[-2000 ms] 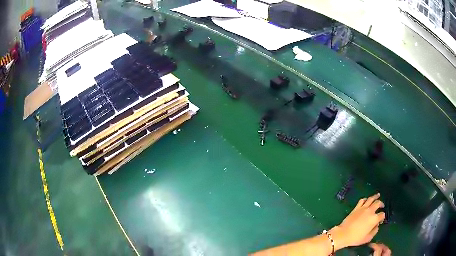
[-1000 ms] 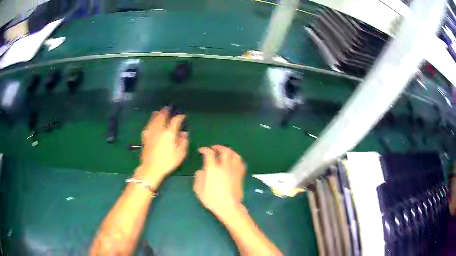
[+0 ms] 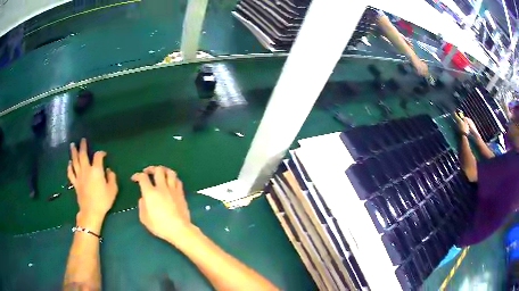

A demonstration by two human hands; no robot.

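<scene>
My left hand (image 3: 93, 185), with a bracelet at the wrist, is over the near side of the dark green belt (image 3: 153, 122), palm down, fingers apart, holding nothing visible. My right hand (image 3: 163, 199) is beside it to the right, over the belt's near edge, fingers bent; whether it holds anything is hidden. A part-built adapter (image 3: 205, 83), a black block with a dark cord, lies on the belt beyond my hands. Another black block (image 3: 39, 120) with a cord lies at the left. A dark blurred block (image 3: 84, 100) lies just beyond my left hand.
A white frame post (image 3: 284, 102) slants up right of my hands. A stack of black blister trays (image 3: 398, 170) with tan and white separators stands at right. More trays (image 3: 273, 25) stand behind the belt. Other workers' arms (image 3: 401, 42) and a purple-clad person (image 3: 498, 193) are at the right.
The view has turned right, so more of the tray stack and other people show. My left hand has opened flatter; the dark piece at its fingertips no longer shows there.
</scene>
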